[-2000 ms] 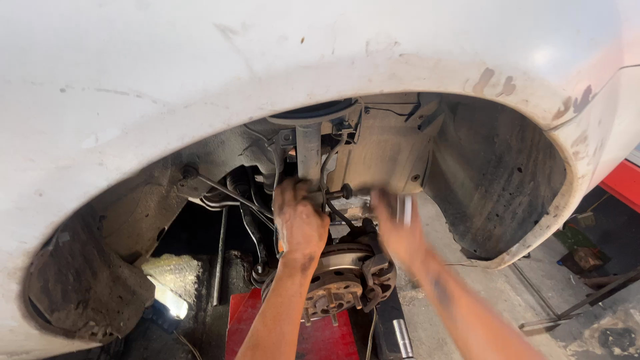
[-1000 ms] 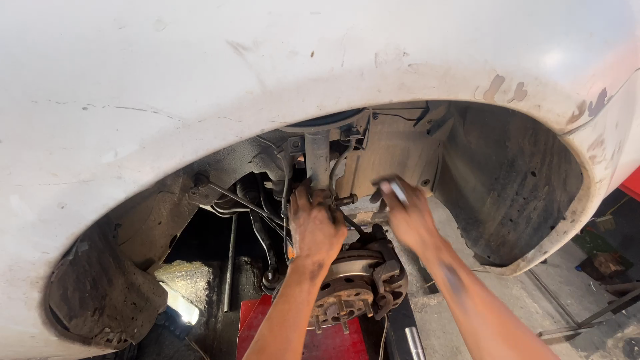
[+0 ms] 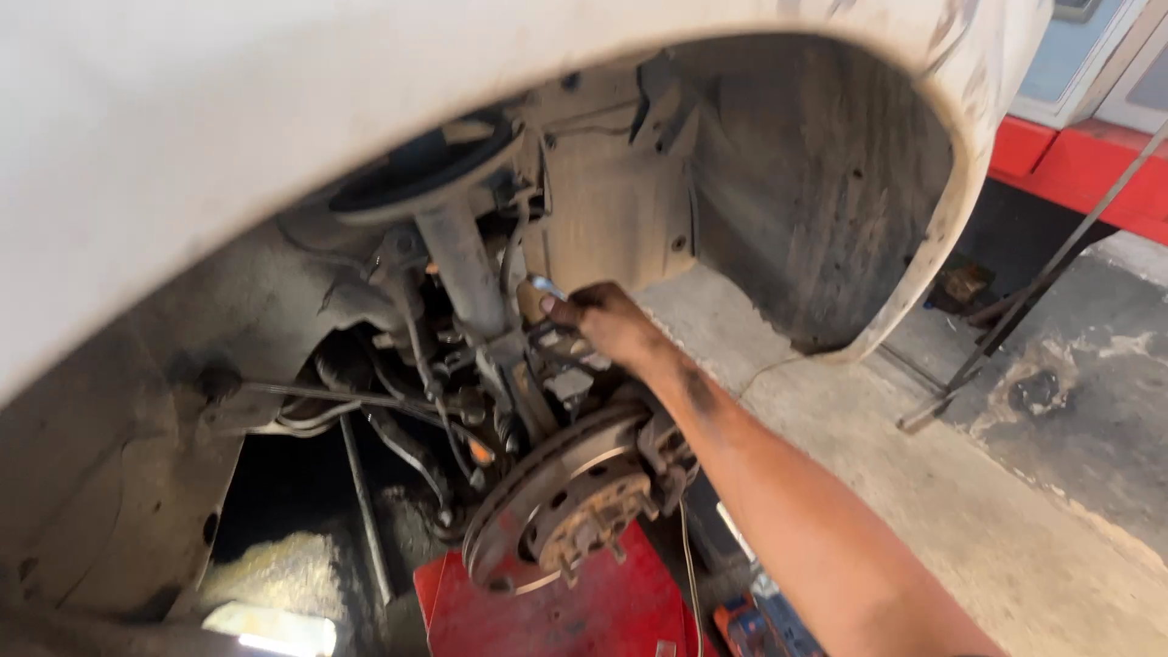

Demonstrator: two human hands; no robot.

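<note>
My right hand [image 3: 602, 321] is closed around a shiny metal tool [image 3: 546, 286], probably a wrench or socket; only its end shows past the fingers. The hand is just right of the strut tube [image 3: 464, 265], above the brake disc [image 3: 557, 502]. The disc and its rusty hub with wheel studs [image 3: 593, 529] tilt down to the right, with the brake caliper [image 3: 664, 447] at the right edge. A thin link rod [image 3: 424, 351] runs down left of the strut. My left hand is out of view.
The white fender [image 3: 274, 119] arches overhead, with a dark wheel-well liner [image 3: 812, 201] at right. Below the disc is a red metal box or stand [image 3: 557, 611]. A thin metal bar [image 3: 365, 511] leans lower left. A tool with blue and orange parts [image 3: 762, 625] lies at the bottom.
My left hand, earlier at the strut's lower end, has left the view. My right hand is now closer to the strut, still with the shiny tool. The view has tilted and come closer.
</note>
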